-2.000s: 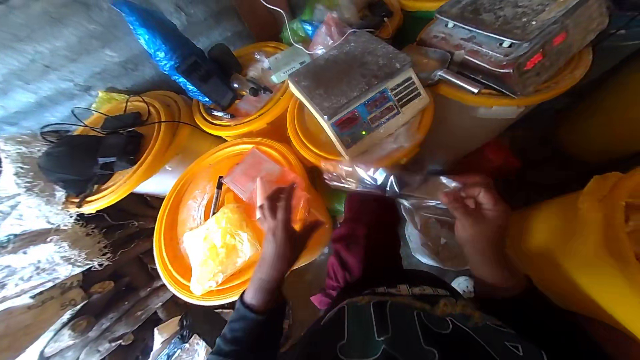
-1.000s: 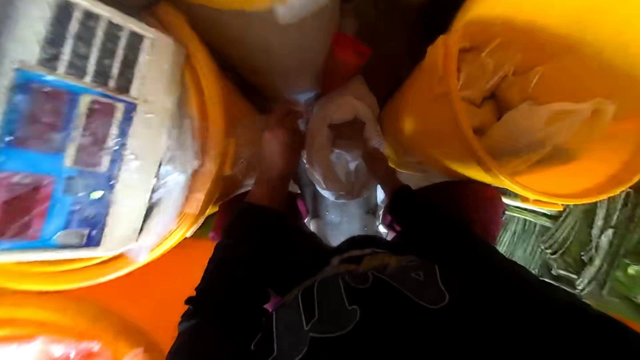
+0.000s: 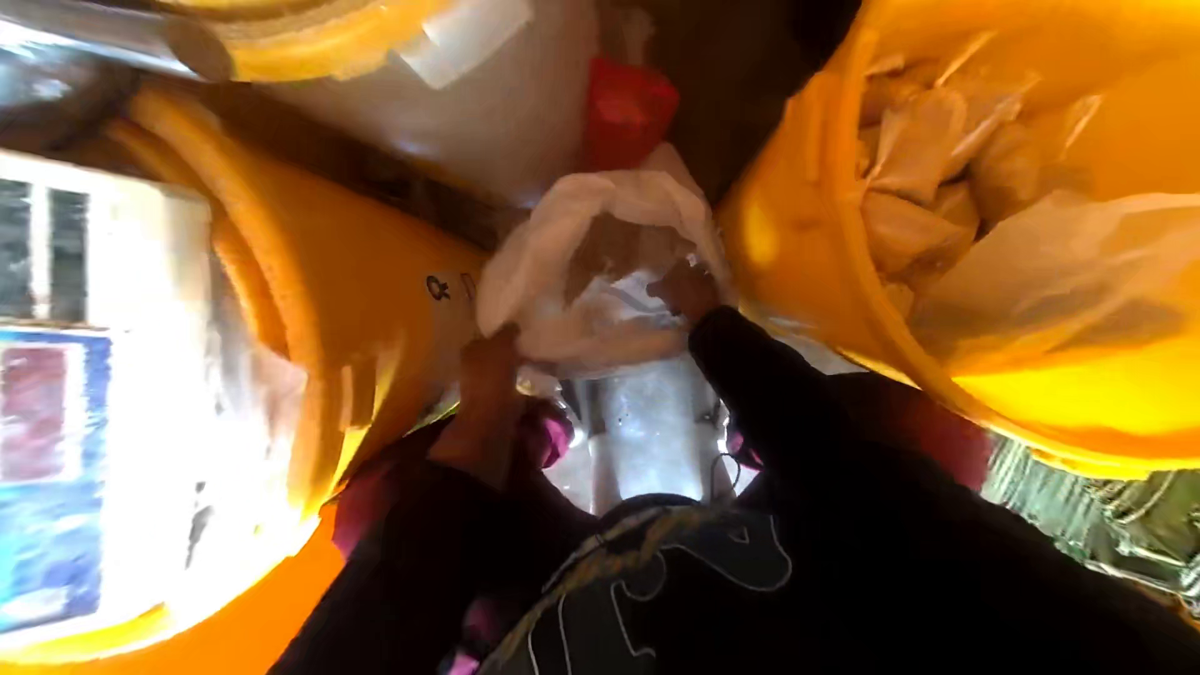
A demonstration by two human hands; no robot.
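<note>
Between the buckets, low in front of me, stands a whitish sack [image 3: 600, 352] with its mouth rolled outward and brown material inside. My left hand [image 3: 492, 361] grips the sack's rim at its near left side. My right hand [image 3: 689, 286] is inside the mouth at the right, beside a clear shiny piece of plastic [image 3: 633, 295]; whether its fingers hold the plastic is too blurred to tell. Below the sack is a pale, shiny surface [image 3: 652, 431] between my legs.
A yellow bucket [image 3: 830, 225] at the right holds several filled plastic packets [image 3: 923, 141]. At the left, a digital scale [image 3: 150, 281] sits on another yellow bucket [image 3: 375, 272]. A whitish bucket [image 3: 450, 122] and a red thing [image 3: 628, 108] lie beyond the sack.
The view has turned down from the scales and lidded buckets to the sack. My hands, apart over the buckets two seconds ago, are now at the sack, the right one inside its mouth.
</note>
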